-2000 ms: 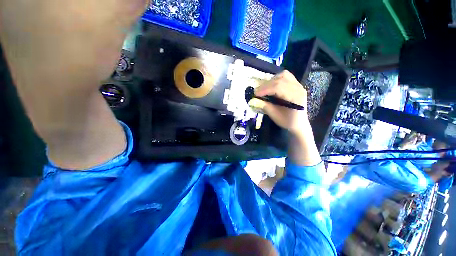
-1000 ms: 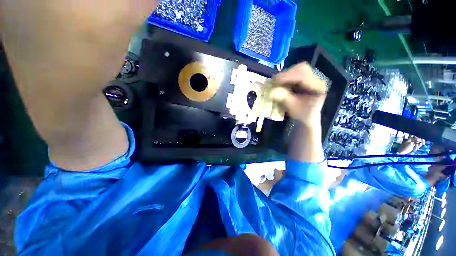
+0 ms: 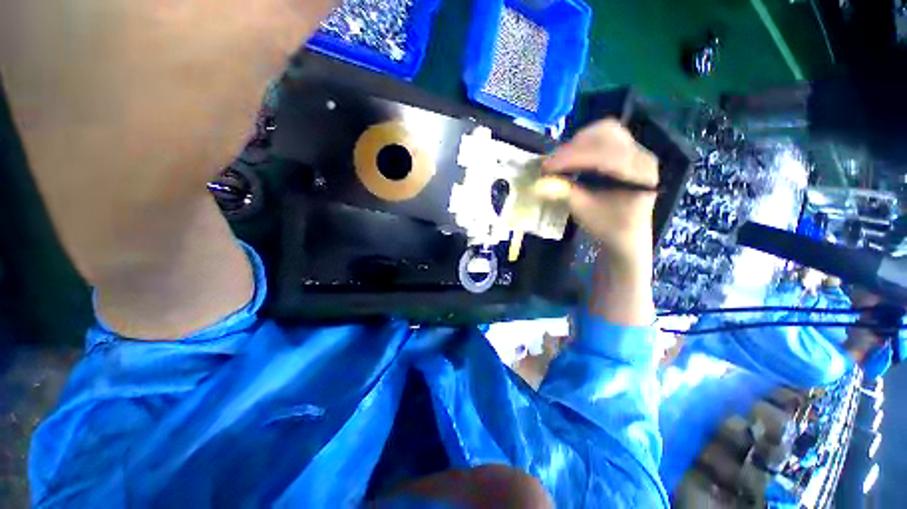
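The white assembly fixture (image 3: 484,189) sits on the black fixture base (image 3: 438,114), with a dark round spot in its cut-out. My right hand (image 3: 609,179), slightly blurred, is at the fixture's right side by a yellow fixture piece (image 3: 516,245). It holds a thin dark pen-like tool (image 3: 627,184) crosswise in its fingers; whether the fingertips touch the fixture is unclear. A silver ring (image 3: 478,269) lies just below the fixture. My left forearm fills the upper left, close to the camera; its hand is cut off by the top edge.
An orange-tan ring (image 3: 370,162) lies left of the fixture. Two blue bins (image 3: 574,62) with small metal parts stand behind. A black parts tray (image 3: 678,164) and trays of dark parts (image 3: 711,224) are at right. A dark bar (image 3: 811,251) and cables reach in from the right.
My right hand has moved from the fixture's cut-out to the right, with the dark tool still in its fingers. The cut-out is now uncovered. My left forearm has shifted little.
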